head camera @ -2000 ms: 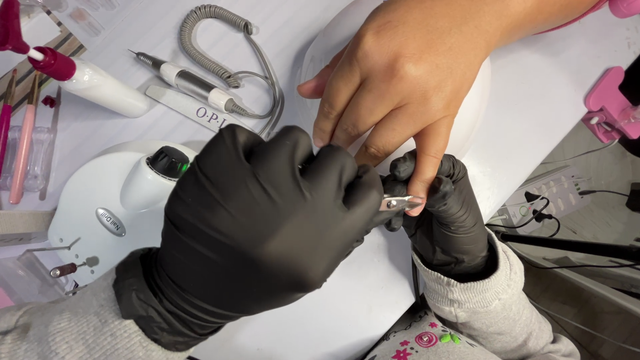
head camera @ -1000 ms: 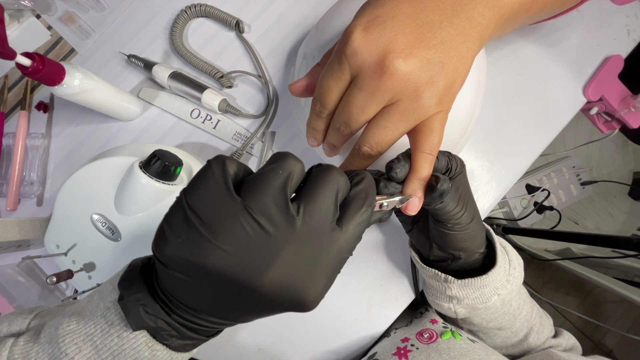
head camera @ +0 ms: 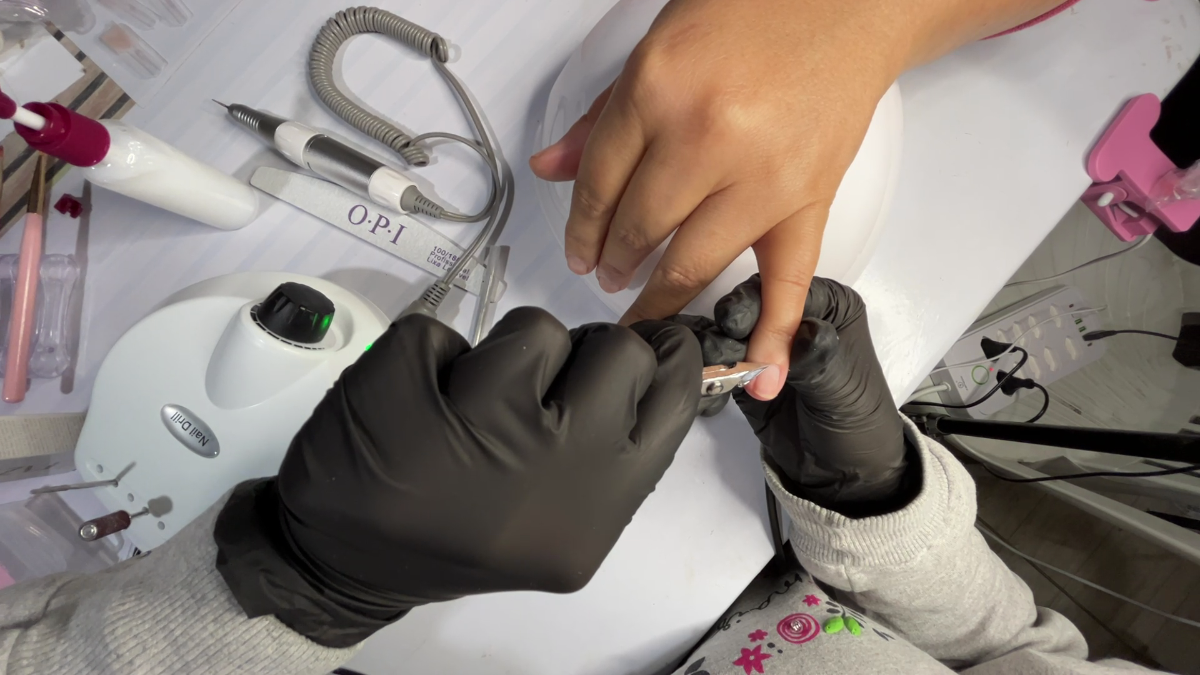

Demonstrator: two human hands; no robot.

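Note:
My left hand, in a black glove, is closed around a pair of metal cuticle nippers. Only the jaws and pivot show; the handles are hidden in the glove. The jaw tips are at the side of the nail on another person's little finger. My right hand, also black-gloved, holds that finger between its fingers from both sides. The other person's hand reaches in from the top, palm down, its other fingers pointing toward my left hand.
A white nail drill unit stands at the left, with its handpiece and coiled cord above. Near them lie a nail file and a white bottle. A white rounded rest is under the other person's hand. A power strip is at the right.

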